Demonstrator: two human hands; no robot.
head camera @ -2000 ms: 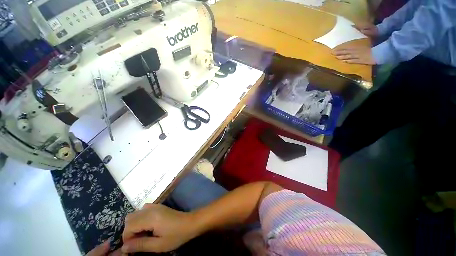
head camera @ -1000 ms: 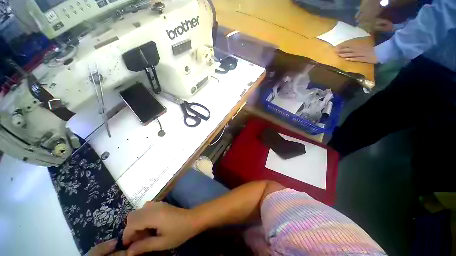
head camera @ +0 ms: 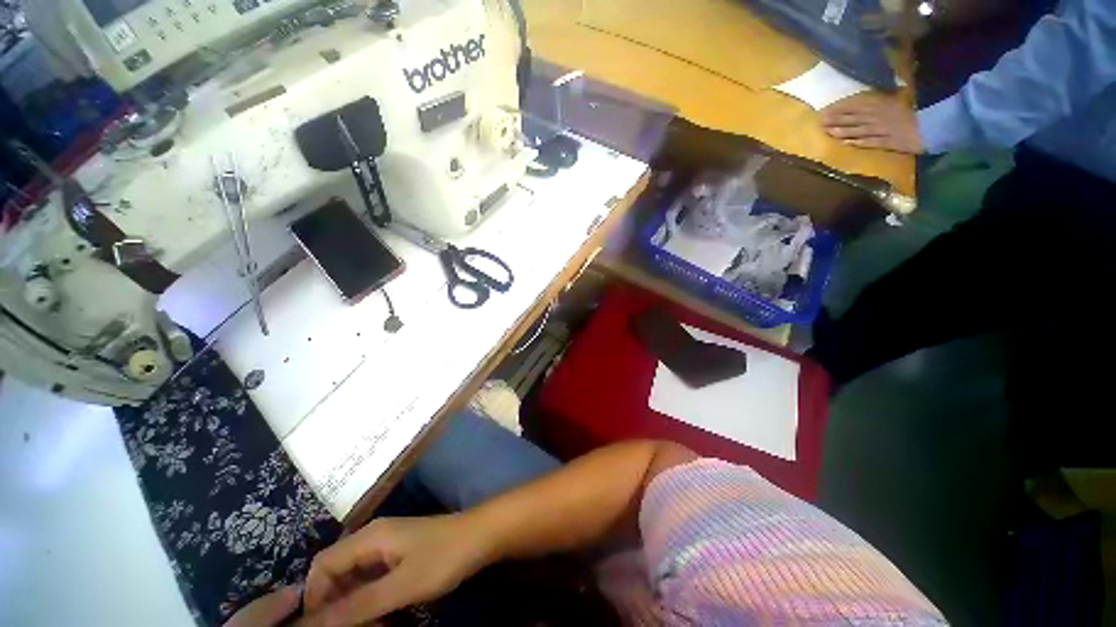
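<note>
A dark floral fabric strip [head camera: 226,472] with white flowers runs from under the sewing machine head [head camera: 74,331] down over the table's front edge. My right hand [head camera: 389,570] is at the fabric's lower end, thumb and fingertips closed on its edge. My left hand [head camera: 267,608] is cut off by the bottom edge; only part of it shows beside my right fingertips. The needle area is hidden behind the head.
On the white table [head camera: 349,447] lie tweezers [head camera: 245,245], a phone [head camera: 346,250], a small dark disc [head camera: 392,325] and scissors [head camera: 471,276]. Right are a blue basket [head camera: 734,289], a red surface [head camera: 600,392] with white sheet and dark piece, and a person's hand [head camera: 871,123] on an orange table.
My right hand has moved slightly down, and more of the fabric shows above it. The other person's far hand has moved, with a dark cloth now near it.
</note>
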